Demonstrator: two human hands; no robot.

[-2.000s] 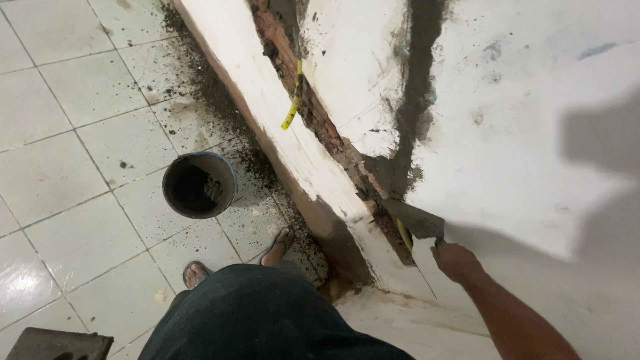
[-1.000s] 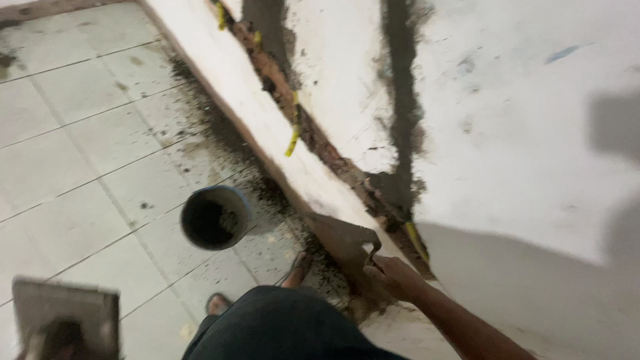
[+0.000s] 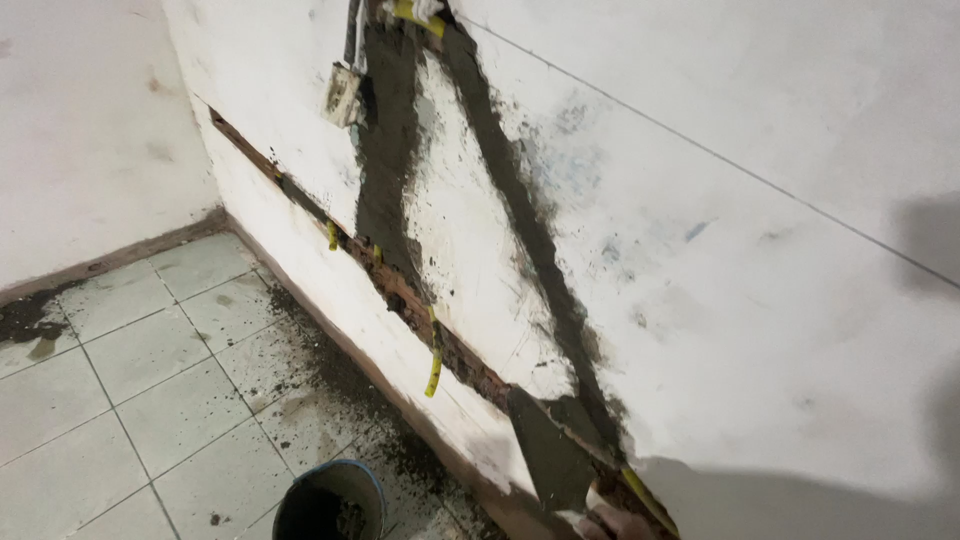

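My right hand (image 3: 616, 522) shows in part at the bottom edge of the head view, closed around the grip of a pointed masonry trowel (image 3: 551, 450). The trowel's mortar-smeared blade lies against the wall at the lower end of a chased groove (image 3: 405, 296) with bare brick in it. Lengths of yellow conduit (image 3: 434, 352) stick out of the groove. Two strips of dark mortar (image 3: 517, 195) run down the white wall and meet the groove. My left hand is out of view.
A bucket (image 3: 330, 499) with some mortar inside stands on the tiled floor (image 3: 161, 409) at the bottom. Mortar crumbs lie along the wall's foot. A box (image 3: 343, 95) hangs by cables at upper left. A thin line (image 3: 705, 150) crosses the wall at upper right.
The trowel, lower down and off the groove one second ago, is now against the groove. The view has swung up the wall, and the flat board at lower left has left it.
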